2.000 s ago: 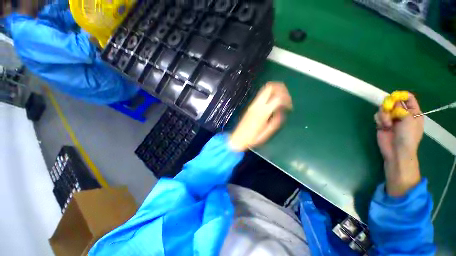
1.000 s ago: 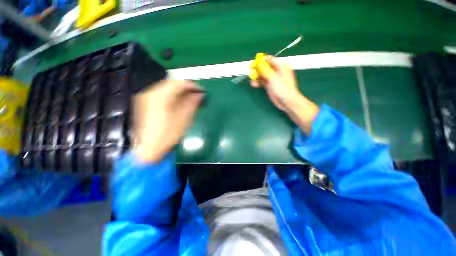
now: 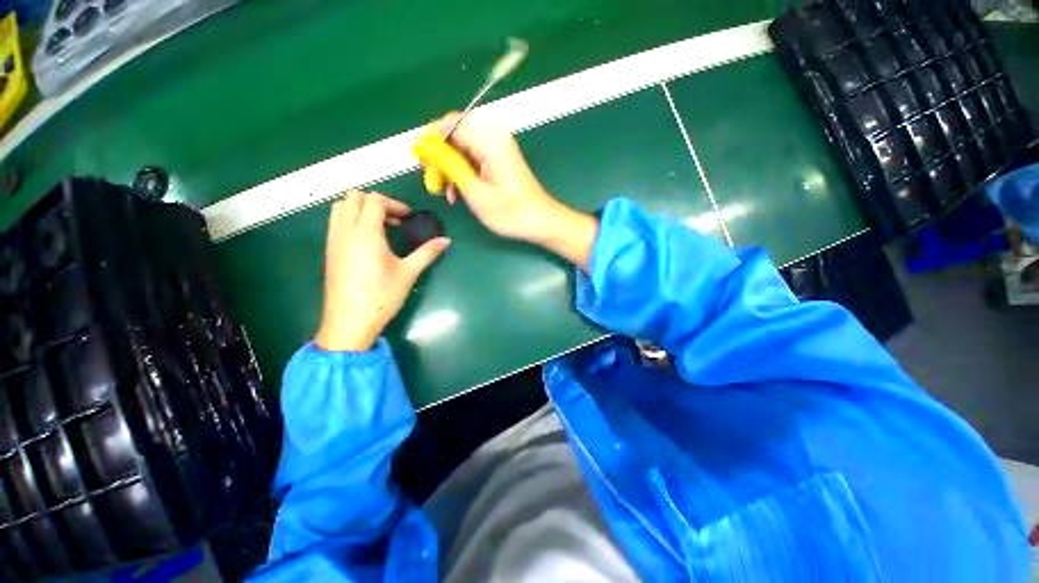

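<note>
My left hand [image 3: 370, 264] holds a small round black part [image 3: 420, 231] between thumb and fingers, just over the glossy green bench [image 3: 547, 285]. My right hand [image 3: 492, 182] holds a short yellow hand tool [image 3: 442, 161], up and to the right of the black part and apart from it. A thin stick with a pale tip [image 3: 509, 59] projects from the right hand towards the far side, over the green belt. The ends of the right fingers are partly hidden behind the yellow tool.
A tall stack of black trays [image 3: 171, 376] stands at the left, another [image 3: 911, 114] at the right. A white rail [image 3: 273, 196] separates bench and belt. Another round black part [image 3: 150, 182] lies beside the left stack. A clear tray [image 3: 103, 40] and yellow tray [image 3: 11, 68] are far left.
My left hand, empty in the oldest frame, now holds the round black part. My right hand, still with the yellow tool, is closer to the left one. The view has turned, showing the right stack.
</note>
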